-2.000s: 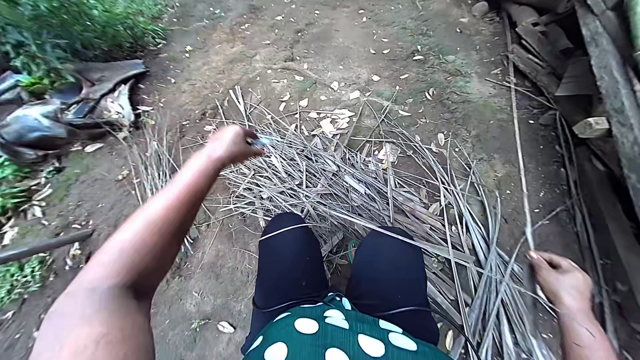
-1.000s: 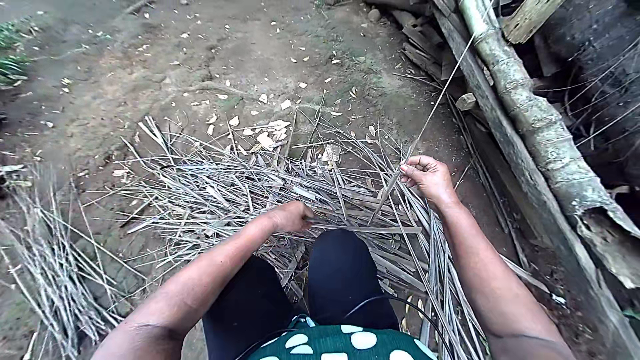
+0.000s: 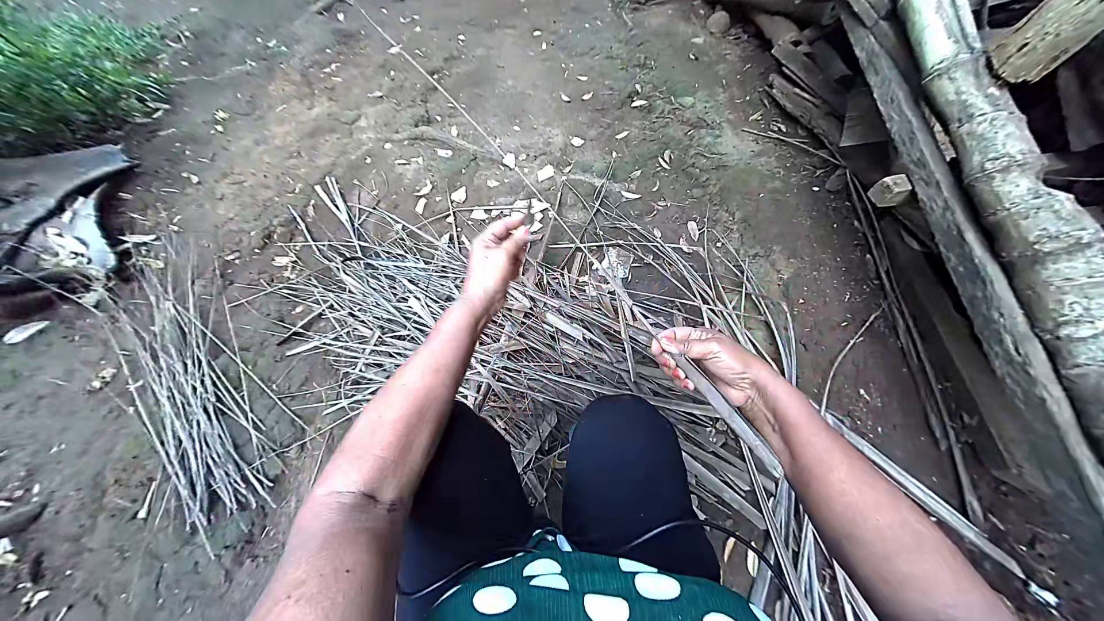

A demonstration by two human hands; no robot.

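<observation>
A long thin dried palm leaf strip (image 3: 724,405) is gripped in my right hand (image 3: 703,358); its broad end lies along my forearm, and a thin midrib (image 3: 448,99) reaches up and left past my other hand. My left hand (image 3: 498,259) is raised over the pile with thumb and fingers pinched beside the midrib; what sits between them is too small to tell. Below both hands a loose pile of dried leaf strips and thin sticks (image 3: 388,319) spreads in front of my knees. A separate bundle of thin sticks (image 3: 194,405) lies on the ground at the left.
Stacked wood planks (image 3: 975,250) and a ringed trunk (image 3: 1009,164) run along the right side. A dark curved sheet (image 3: 60,190) lies at the left, near green grass (image 3: 78,69). Pale chips are scattered over the bare soil (image 3: 604,103). A black cord crosses my lap.
My left hand has risen from low over the pile near my knees to the pile's far side. My right hand still holds a strip, which now slants up and left instead of right.
</observation>
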